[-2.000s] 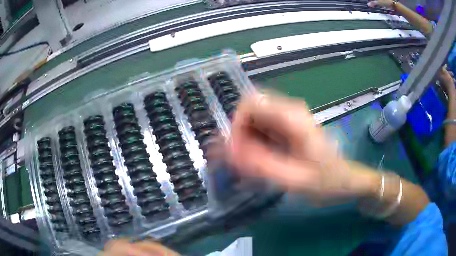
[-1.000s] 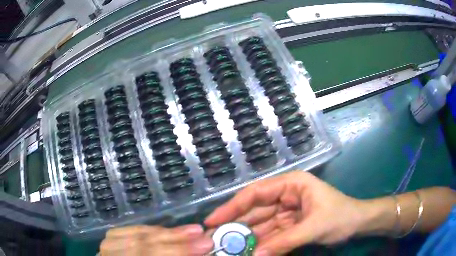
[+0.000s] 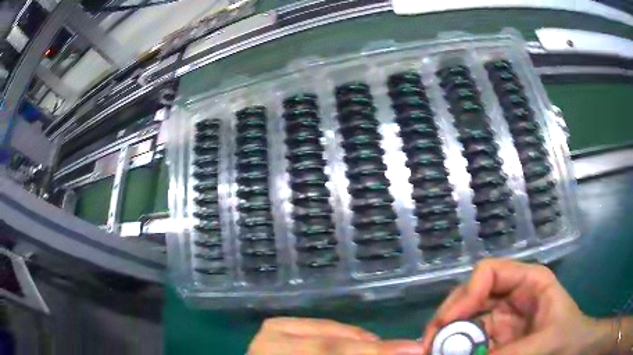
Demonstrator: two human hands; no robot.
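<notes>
A round speaker unit (image 3: 458, 340) shows its back, with a white ring, a pale centre and a green edge part, at the bottom edge of the view. My right hand (image 3: 517, 312) holds it between the fingers. My left hand (image 3: 326, 338) is cut off by the bottom edge, its fingertips at the unit's left side. A tiny bit of something thin and pale shows at those fingertips; whether the hand grips tweezers is hard to see. The clear blister tray (image 3: 333, 290) lies just beyond my hands, with seven columns of black discs standing on edge.
The tray rests over the green mat (image 3: 201, 329) and the conveyor's edge. Metal conveyor rails (image 3: 291, 43) run behind it, with a white strip (image 3: 583, 47) at the back right. Grey machine framing (image 3: 76, 239) stands at the left. A thin bracelet shows at the right edge.
My right hand has left the tray area and now holds the unit by my left hand. Since one second ago the view has swung left; the bottle and spare tweezers are out of view.
</notes>
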